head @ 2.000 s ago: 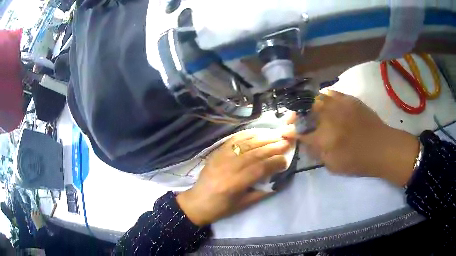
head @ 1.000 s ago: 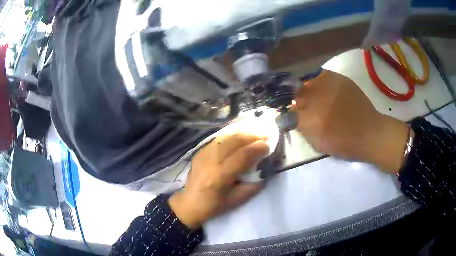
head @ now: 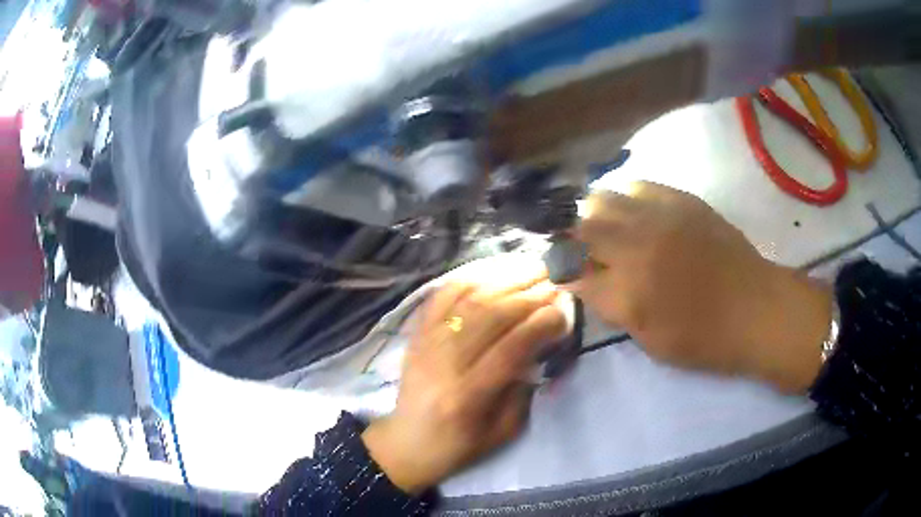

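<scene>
The dark grey jacket shell (head: 222,252) lies heaped left of the needle area. White quilted lining (head: 369,348) with dark stitch lines shows along its near edge. My left hand (head: 465,374), with a ring, lies on the lining, its fingertips just short of the needle. A narrow dark strip (head: 566,348) shows beside those fingertips. My right hand (head: 687,283) is bent at the needle area, its fingertips by the small metal parts; whether they pinch cloth is hidden by blur. The white sewing machine head (head: 364,50) with a blue stripe spans the top.
Scissors with red and yellow loop handles (head: 798,172) lie at the right, a thin metal tool (head: 889,227) nearer me. A grey box (head: 86,364) and a blue cord (head: 167,414) are at the left. The curved table edge (head: 646,470) runs along the bottom.
The view has shifted, so the machine head appears further left. My left hand stays on the lining. My right hand's fingers have shifted slightly and remain by the needle area.
</scene>
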